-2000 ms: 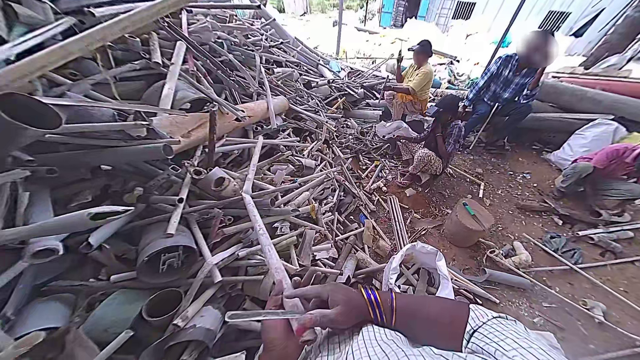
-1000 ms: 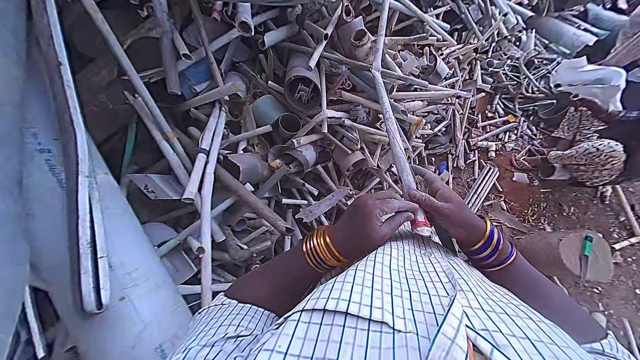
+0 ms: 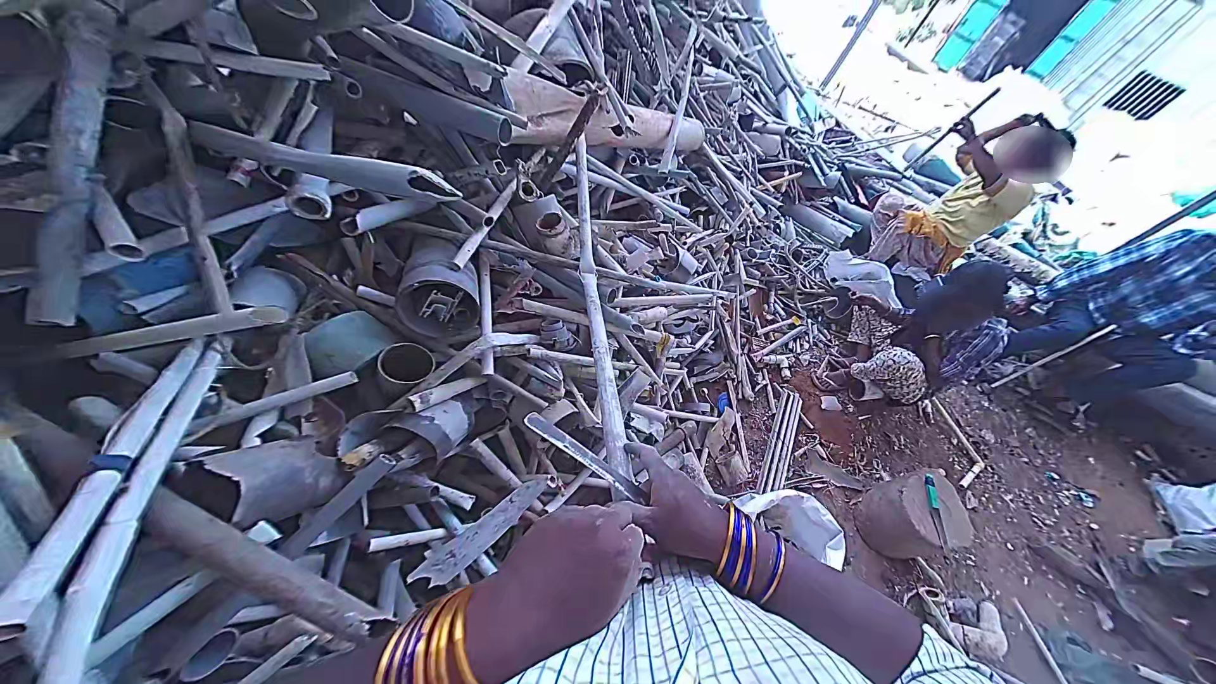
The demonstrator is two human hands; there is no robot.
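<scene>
A long, slender grey plastic pipe (image 3: 596, 332) runs down from the scrap heap to my hands. My right hand (image 3: 679, 505), with purple and gold bangles at the wrist, is wrapped around its near end, index finger along it. Just left of it, my left hand (image 3: 579, 565) is a closed fist at the pipe's lower end, gold and purple bangles below; the back of the fist hides most of its hold. A narrow flat metal blade (image 3: 579, 454) slants from up-left across the pipe to where the hands meet. Which hand grips the blade is not clear.
Scrap pipes (image 3: 432, 290) and broken pieces are heaped ahead and left. At right are a white sack (image 3: 807, 522), a brown block (image 3: 888, 518) bearing a green-handled tool (image 3: 936, 503), and a bundle of thin pipes (image 3: 781, 442). Several people sit beyond, one in yellow (image 3: 974, 209) with raised arms.
The flat blade, not visible one second ago, shows beside my hands. Both hands remain close together at the pipe's end. The person in yellow has raised both arms. The view has swung widely.
</scene>
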